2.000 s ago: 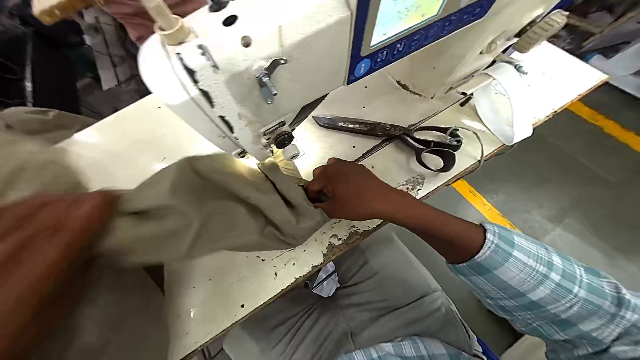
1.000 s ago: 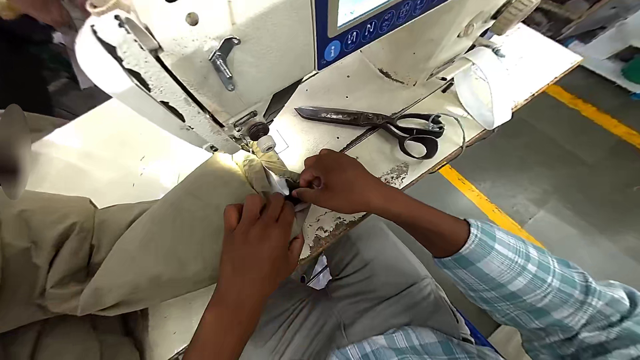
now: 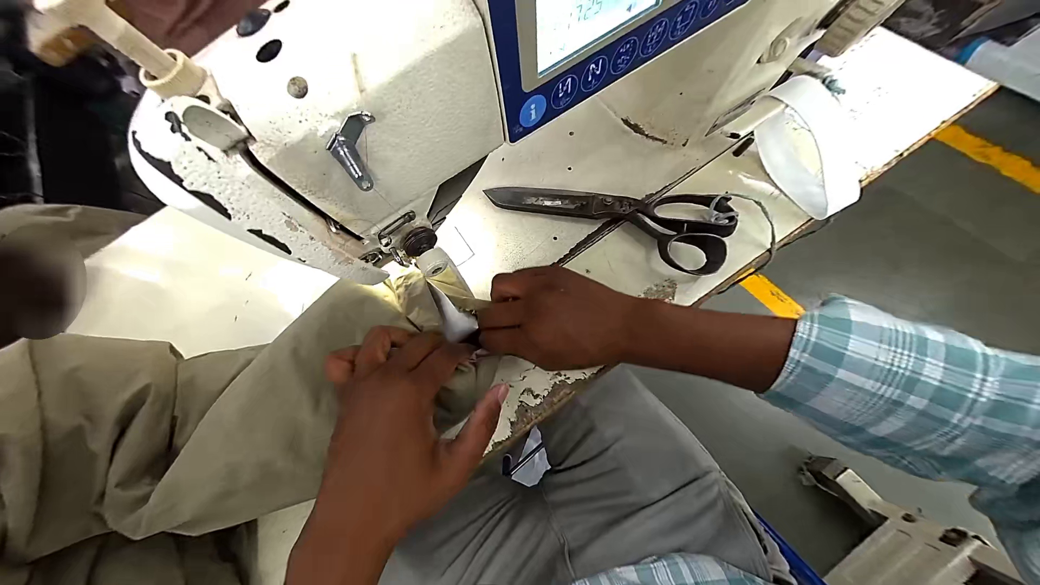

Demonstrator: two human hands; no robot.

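Olive-khaki fabric [image 3: 268, 398] runs from the left under the needle area of a white sewing machine [image 3: 406, 81]. My left hand [image 3: 398, 422] lies on the fabric just in front of the presser area, fingertips bent onto it and thumb spread. On the right, my right hand [image 3: 561, 321] has its fingers curled at the fabric's edge, beside a small white piece [image 3: 457, 321] between the hands. Its fingertips are partly hidden, and what exactly they pinch cannot be made out.
Black-handled fabric shears [image 3: 621, 211] lie on the worn machine table [image 3: 520, 236], right of the needle. A white strip loop [image 3: 804, 154] stands farther right near the table edge. The machine's control panel [image 3: 601, 49] is above. A blurred dark round shape [image 3: 36, 284] shows at far left.
Two seconds ago my left hand was a blur at the far left; it has since come right onto the fabric by the needle. My right hand has stayed near the presser area.
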